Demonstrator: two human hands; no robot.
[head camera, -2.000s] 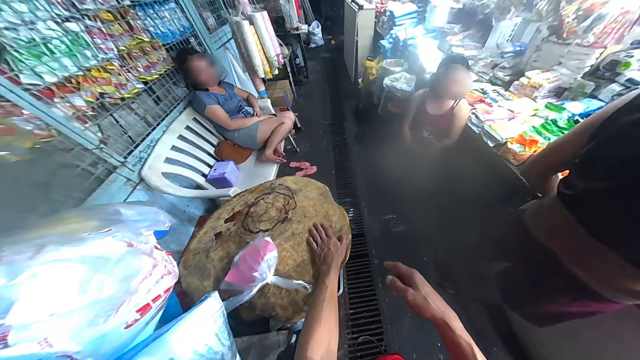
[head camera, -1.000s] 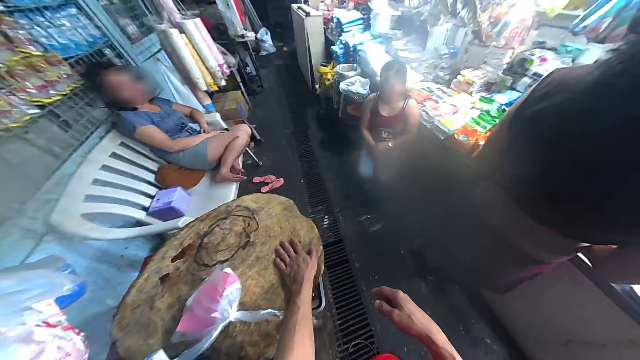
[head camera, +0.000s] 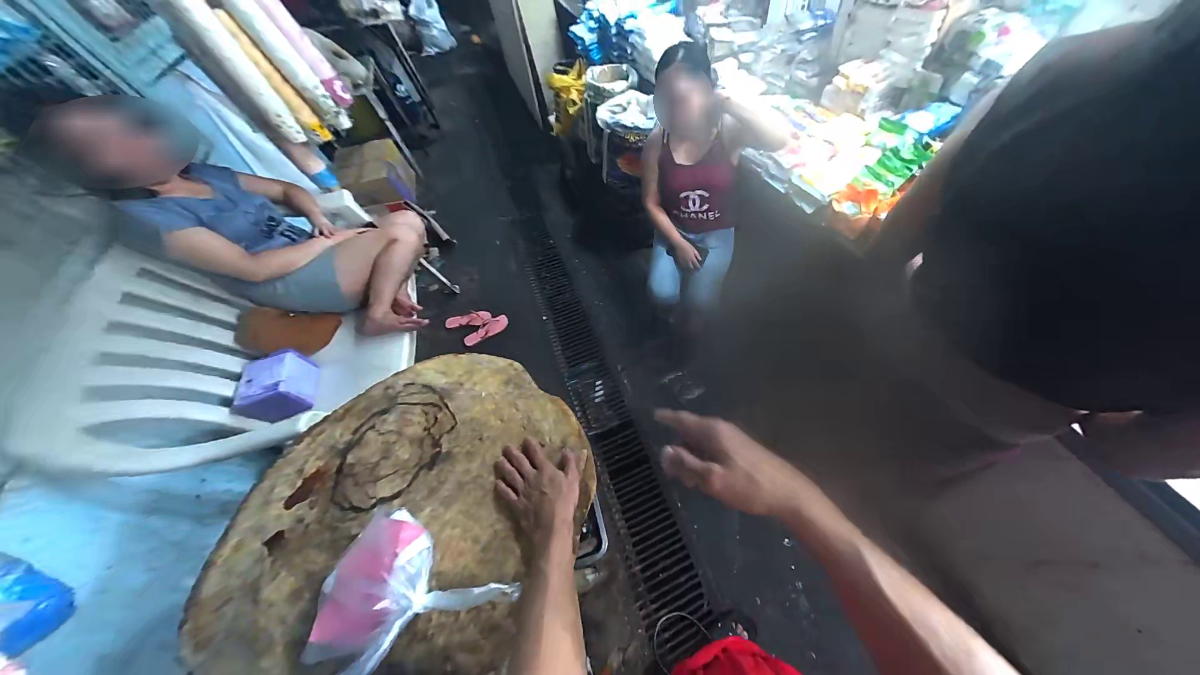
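Note:
My left hand lies palm down, fingers apart, on the right part of a thick wooden slab with dark cracks and an uneven rim. Left of my forearm, a knotted clear plastic bag with something pink and white in it rests on the same slab. My right hand is held in the air to the right of the slab, above the dark floor; its index finger points left and it holds nothing.
One person sits on a white plastic bench beside a purple box. Pink flip-flops lie on the floor near a metal drain grate. Another person in a maroon top faces me. A dark-haired person is close at right. Packaged goods fill the back right.
The person in the maroon top has raised one arm toward the head. My left hand stays on the slab, and my right index finger is now more extended. The view has shifted.

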